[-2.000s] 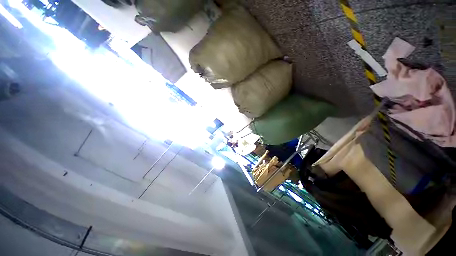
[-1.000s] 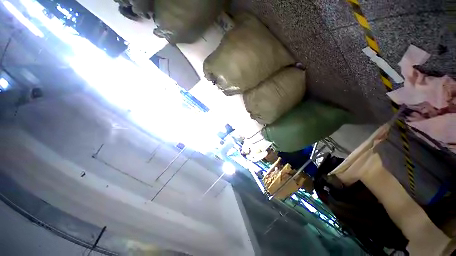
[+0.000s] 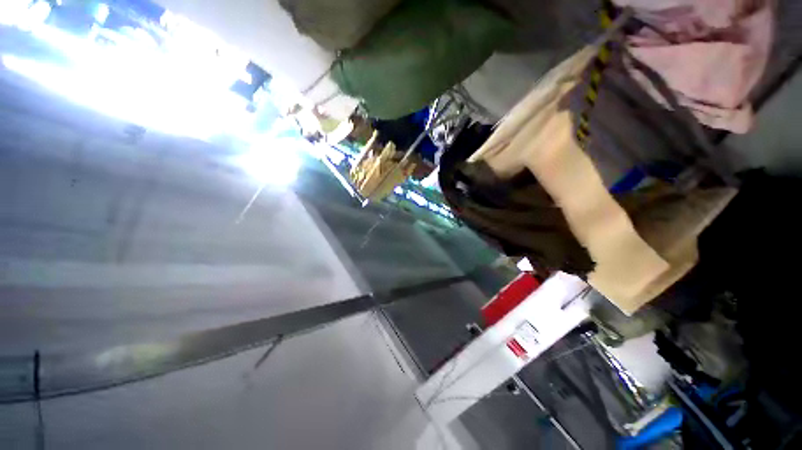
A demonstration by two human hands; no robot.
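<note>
Neither of my hands is in the picture. Nearest in front of me are a stiff tan sheet (image 3: 607,233) and dark garment pieces (image 3: 519,206) beside it, on the right. A pale pink cloth heap (image 3: 695,61) lies at the upper right, next to grey-brown cloth (image 3: 620,127). A black mass (image 3: 774,290) fills the right edge; I cannot tell what it is. The view is tilted sideways and partly blurred.
A green sack (image 3: 422,57) and part of an olive sack (image 3: 339,18) stand at the top. A cardboard box (image 3: 387,176) is near the centre. A red box (image 3: 512,299) is by a white pillar (image 3: 475,365). Blue items (image 3: 655,429) lie at the lower right. Glare fills the upper left.
The view has swung, so the sacks, pink cloth and tan sheet sit higher and further left. The red box, white pillar, blue items and black mass have come into view.
</note>
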